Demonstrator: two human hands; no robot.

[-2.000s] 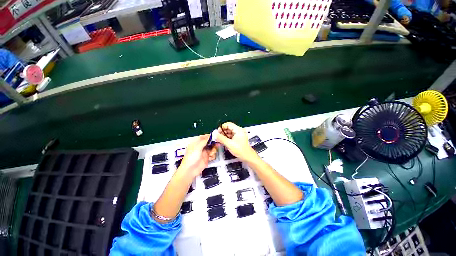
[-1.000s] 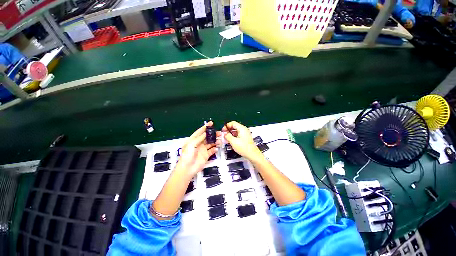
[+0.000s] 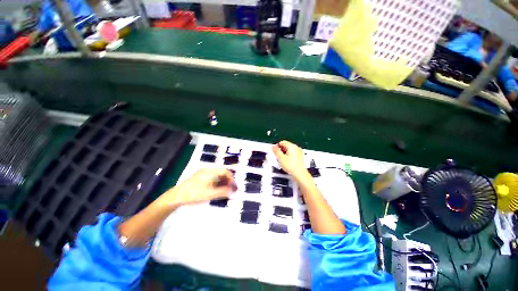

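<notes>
A white tray [image 3: 227, 244] lies in front of me with rows of small black units [image 3: 250, 211] on it. My left hand [image 3: 205, 185] is over the left part of the tray, blurred, with a small dark unit [image 3: 223, 183] at its fingertips. My right hand [image 3: 291, 158] is at the tray's far edge, fingers bent together; a small dark thing shows at its fingertips, too small to name. A small black box on a lead [image 3: 313, 169] sits at the tray's upper right.
A black compartment tray [image 3: 108, 165] stands left, with greyish stacked trays [image 3: 23, 142] beyond. A small unit [image 3: 213, 118] lies on the green belt [image 3: 170, 96]. Right are a can [image 3: 395, 183], a black fan [image 3: 457, 200], a yellow fan [image 3: 505, 192] and a power strip [image 3: 400, 264].
My left hand has moved left and down, away from my right hand, with the black unit. My right hand stays near the tray's far edge. The view has turned left.
</notes>
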